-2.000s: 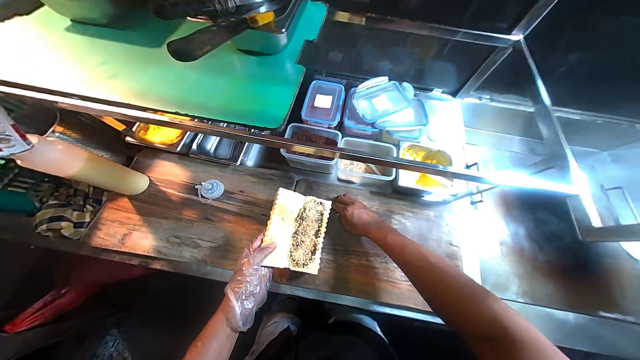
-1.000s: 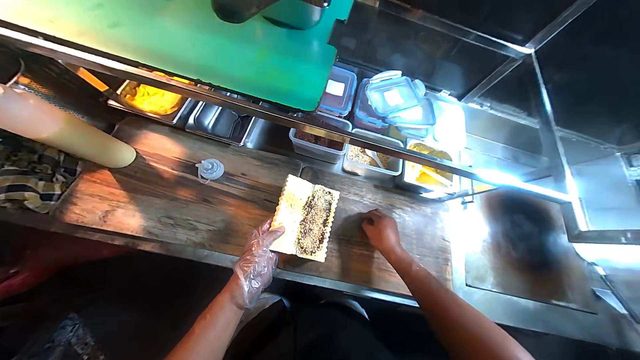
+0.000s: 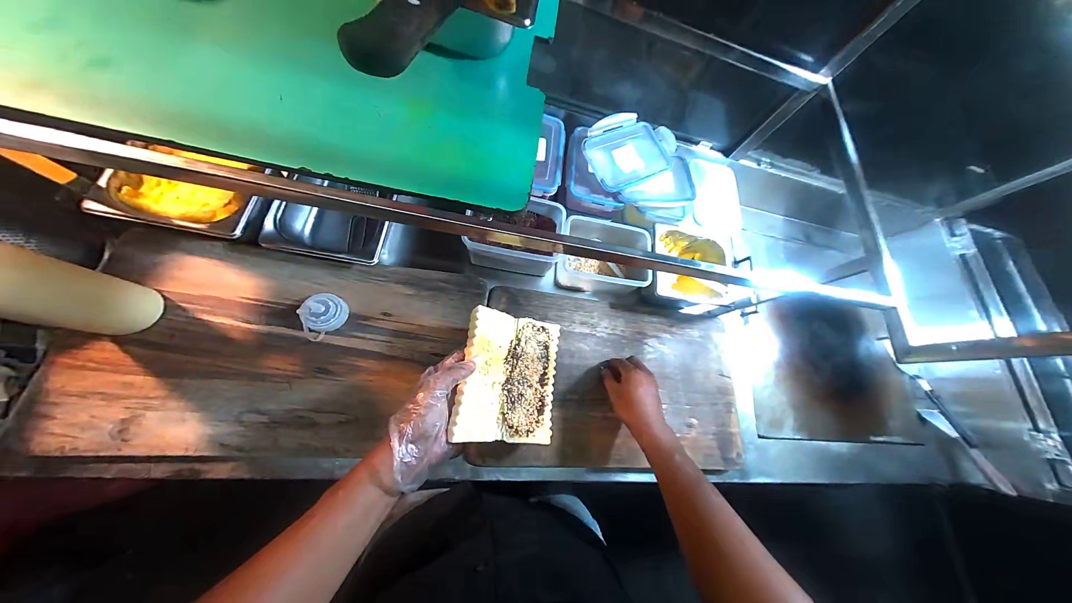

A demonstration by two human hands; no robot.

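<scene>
My left hand (image 3: pixel 425 419), in a clear plastic glove, holds the left edge of an unfolded, scallop-edged flat bread or waffle (image 3: pixel 505 377). Its left half is pale, with what looks like a yellowish spread; its right half bears a dark filling strewn with chopped nuts or seeds. My right hand (image 3: pixel 632 392) is bare and rests on the wooden board (image 3: pixel 670 427) to the right of the bread, its fingers curled. It touches the board and not the bread; whether anything is under the fingers cannot be told.
A plastic cap (image 3: pixel 324 312) lies on the board at left, near a large pale cylinder (image 3: pixel 75 293). Behind are metal pans, one with yellow spread (image 3: pixel 176 197), and plastic tubs (image 3: pixel 603 280). A green board (image 3: pixel 335 100) overhangs them. A dark griddle plate (image 3: pixel 837 368) is at right.
My right hand has drawn back from the bread's right edge, where it was two seconds ago, and is down on the board. My left hand still holds the bread.
</scene>
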